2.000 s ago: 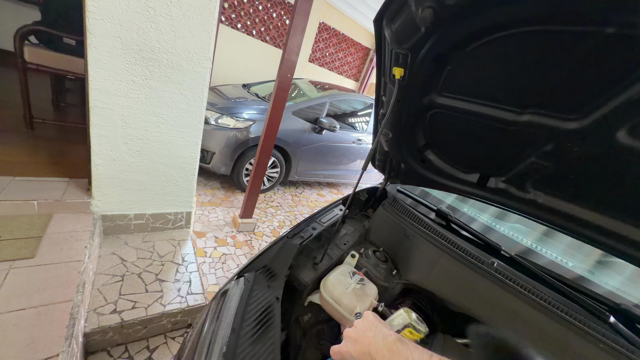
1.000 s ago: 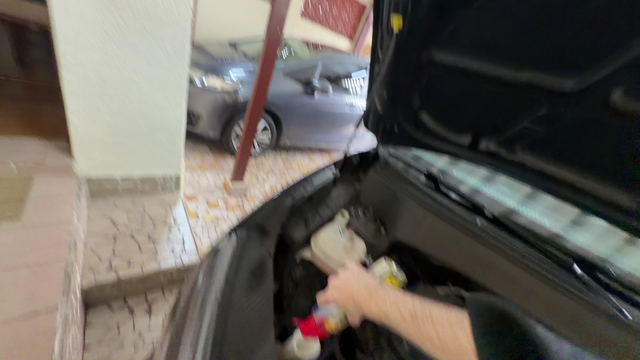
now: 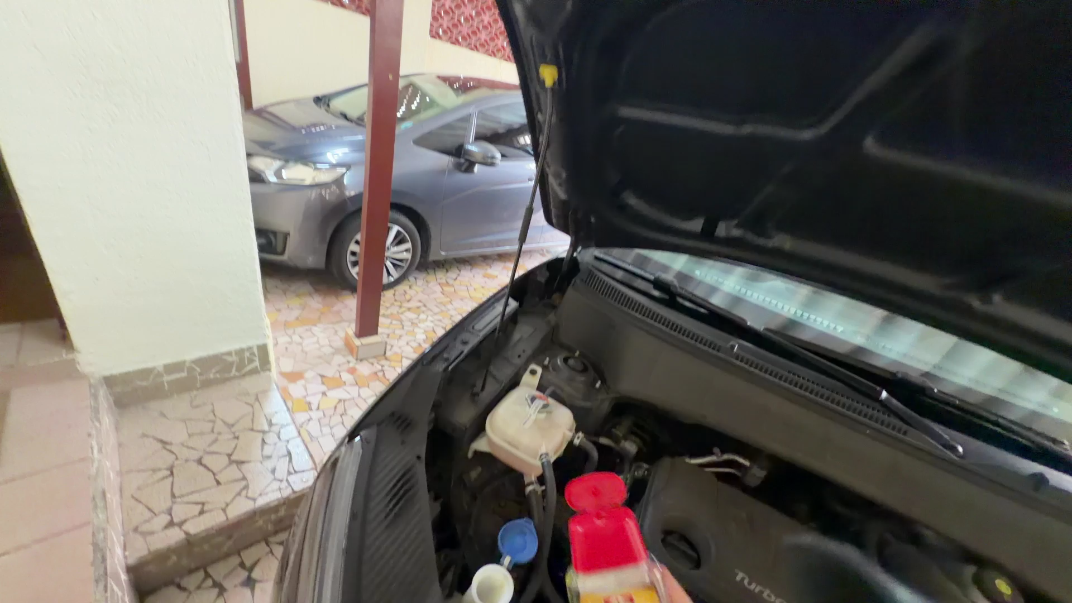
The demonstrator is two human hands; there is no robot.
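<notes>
At the bottom of the view, a hand point(image 3: 672, 586), seemingly my right, holds a clear bottle with a red flip-top cap point(image 3: 607, 536); the cap's lid stands open. Only a bit of the fingers shows. Just left of the bottle are the white filler neck point(image 3: 490, 584) of a reservoir and its blue cap point(image 3: 517, 540), flipped open beside it. Behind them sits the whitish plastic coolant expansion tank point(image 3: 529, 431) with black hoses. The black engine cover point(image 3: 729, 536) lies to the right. My left hand is not in view.
The raised hood point(image 3: 796, 126) rests on a thin prop rod point(image 3: 523, 226). Wipers and the windshield point(image 3: 837, 310) lie behind the engine bay. A red post point(image 3: 378, 167), a white pillar point(image 3: 142, 184) and a tiled step point(image 3: 209, 461) stand left; a grey car point(image 3: 469, 184) is parked beyond.
The hand was over the engine bay near the expansion tank, with the red-capped bottle low beside it a second ago. Now hand and bottle are at the bottom edge, and the white neck shows beside the blue cap.
</notes>
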